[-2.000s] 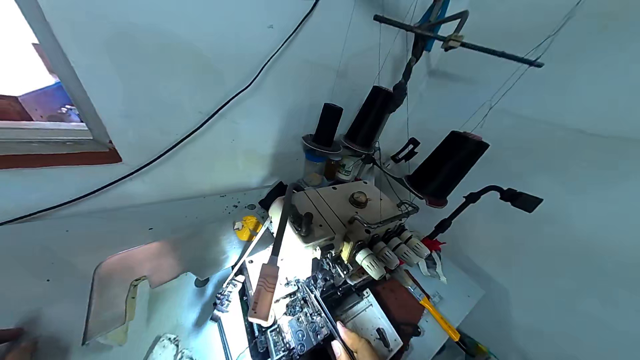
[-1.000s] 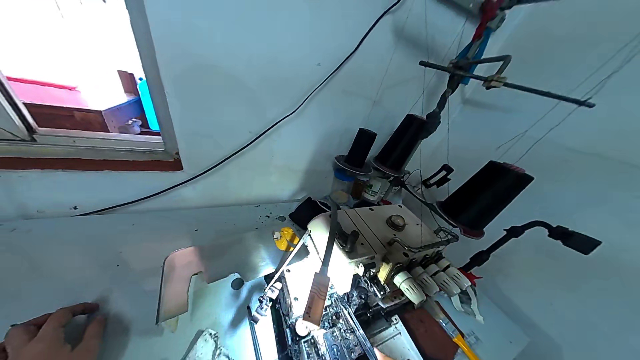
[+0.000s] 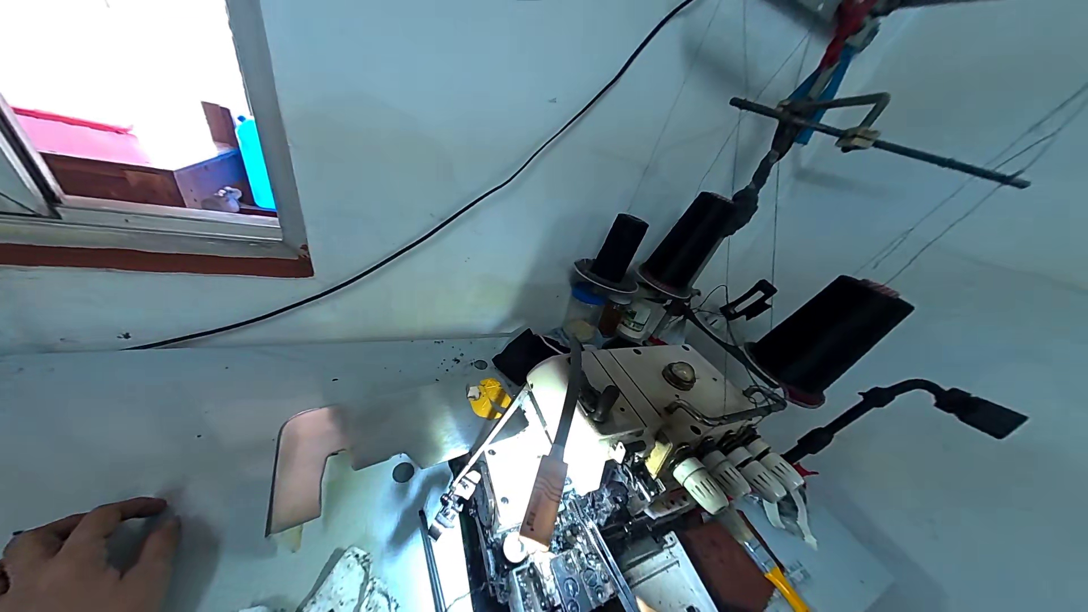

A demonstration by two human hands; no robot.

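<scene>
My left hand [image 3: 98, 552] rests at the lower left with its fingers spread and curved on the pale work table [image 3: 221, 387], holding nothing that I can see. My right hand is almost wholly out of view; only a skin-coloured sliver shows at the bottom edge, by the metal parts of an overlock sewing machine [image 3: 671, 382]. Across the machine lies a tool with a wooden handle [image 3: 544, 501] and a dark flat shaft. Lamp light falls on the exposed looper area [image 3: 578, 569]. White tension dials [image 3: 722, 476] line the machine's right side.
Black thread cones [image 3: 833, 336] stand behind the machine under a thread stand bar [image 3: 884, 144]. Near it are a yellow object [image 3: 487, 398], a yellow-handled brush [image 3: 786, 586] and a lamp arm [image 3: 901, 391]. A cutout plate [image 3: 306, 459] and a white mottled piece [image 3: 340, 582] lie left.
My left hand has come further into view at the lower left. My right hand, seen at the machine two seconds ago, has mostly dropped out of the frame. The view has shifted left.
</scene>
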